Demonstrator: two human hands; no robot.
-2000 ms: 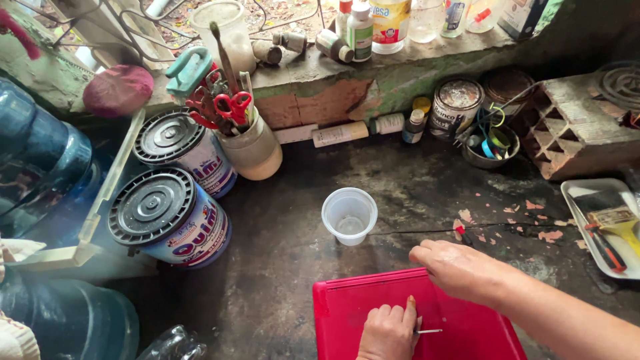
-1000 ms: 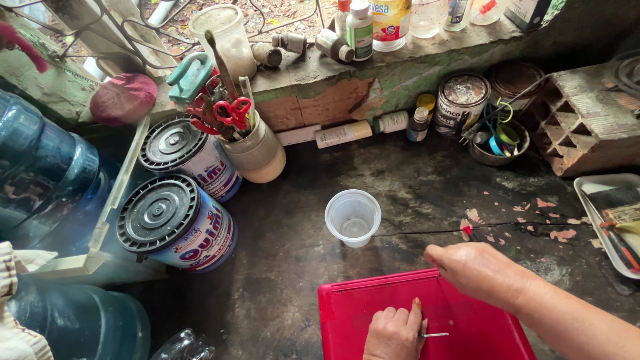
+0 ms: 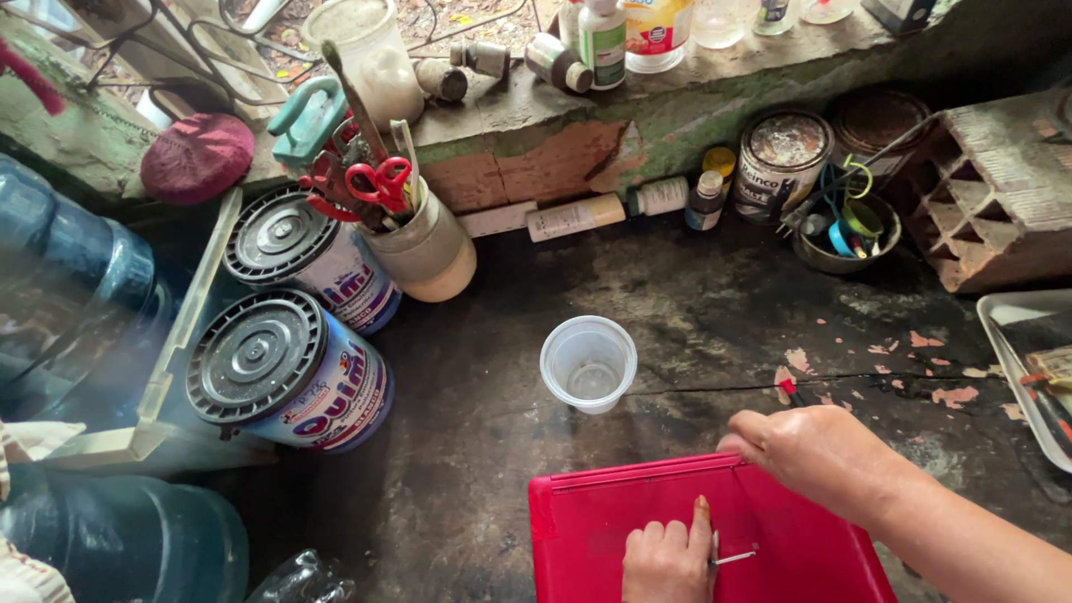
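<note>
A red flat panel (image 3: 586,536), which looks like plastic, lies on the dark worktop at the lower middle. My left hand (image 3: 670,557) rests on it with the index finger extended, and a thin metal tool (image 3: 735,558) sticks out from under that hand; most of the tool is hidden. At the panel's far edge is my right hand (image 3: 783,444), its fingers closed together at the rim; whether they pinch the edge or something small cannot be seen. Beyond the panel stands an empty clear plastic cup (image 3: 589,364). A red-tipped dark tool (image 3: 790,392) lies just past my right hand.
Two paint buckets (image 3: 255,356) and a pot (image 3: 431,260) of scissors and brushes stand left, near blue water jugs (image 3: 126,536). A paint can (image 3: 783,163), a bowl (image 3: 825,255) of small items, a hollow brick (image 3: 1005,184) and a tray (image 3: 1001,335) are at right.
</note>
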